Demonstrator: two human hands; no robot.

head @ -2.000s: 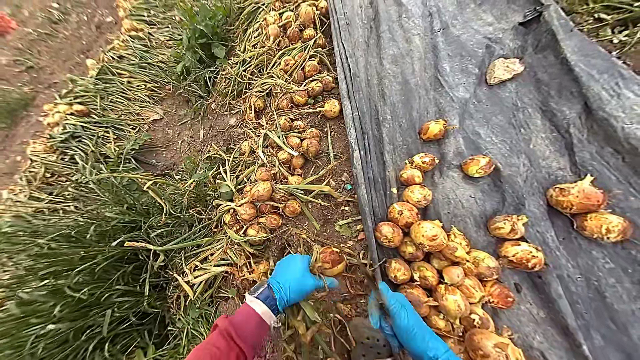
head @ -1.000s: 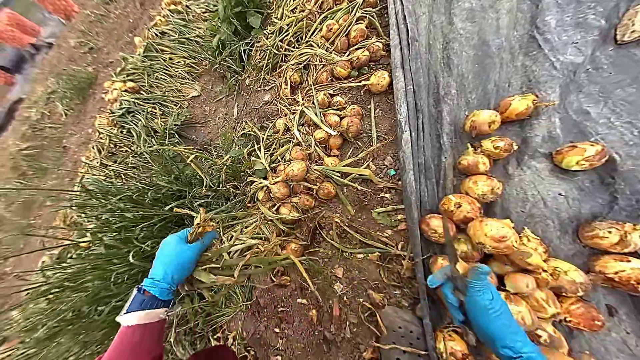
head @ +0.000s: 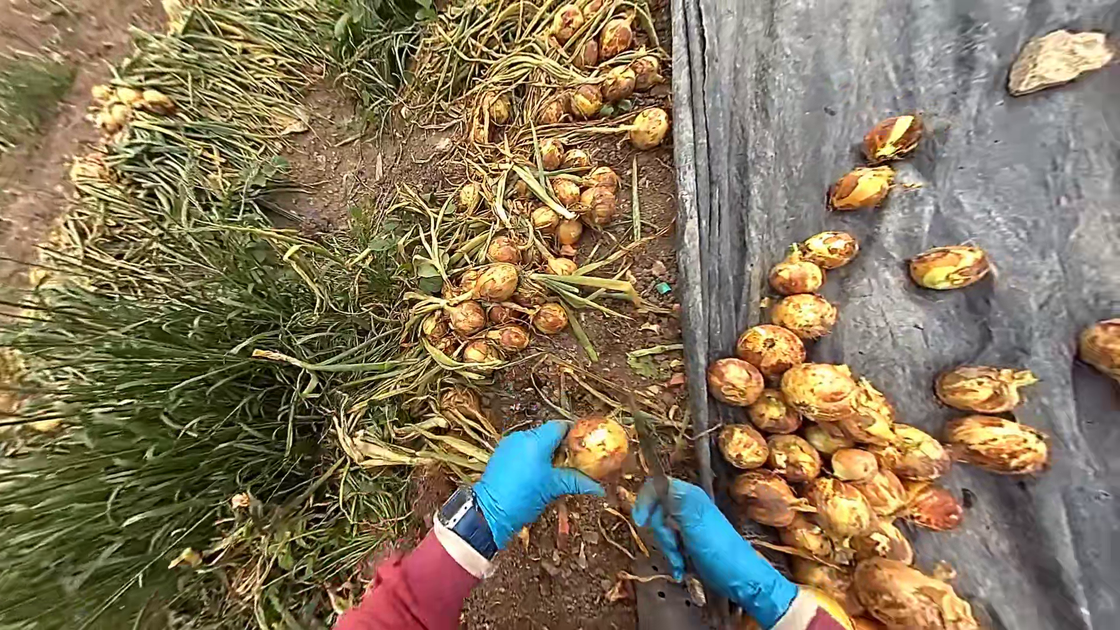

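Note:
My left hand [head: 525,481], in a blue glove with a watch at the wrist, grips a yellow onion [head: 598,447] between thumb and fingers, above the soil. Just right of it, my right hand [head: 704,542], also blue-gloved, is closed on a knife [head: 649,437] whose dark blade points up and away from me. Beside my right hand, a heap of trimmed onions [head: 840,507] lies on a grey ground sheet [head: 1006,551]. Onions with dried leaves [head: 496,283] lie in a row on the soil ahead of my left hand.
Tall green grass [head: 175,402] stands at the left, beside flattened onion tops [head: 201,96]. A flat stone [head: 1059,61] rests on the sheet at the upper right. The sheet's folded edge [head: 691,227] runs along the soil. Single onions [head: 950,266] lie apart from the heap.
A second ago my left hand was farther left, over the leaves with dry stalk bits at its fingers; now it is near my right hand with an onion. The knife stays in my right hand.

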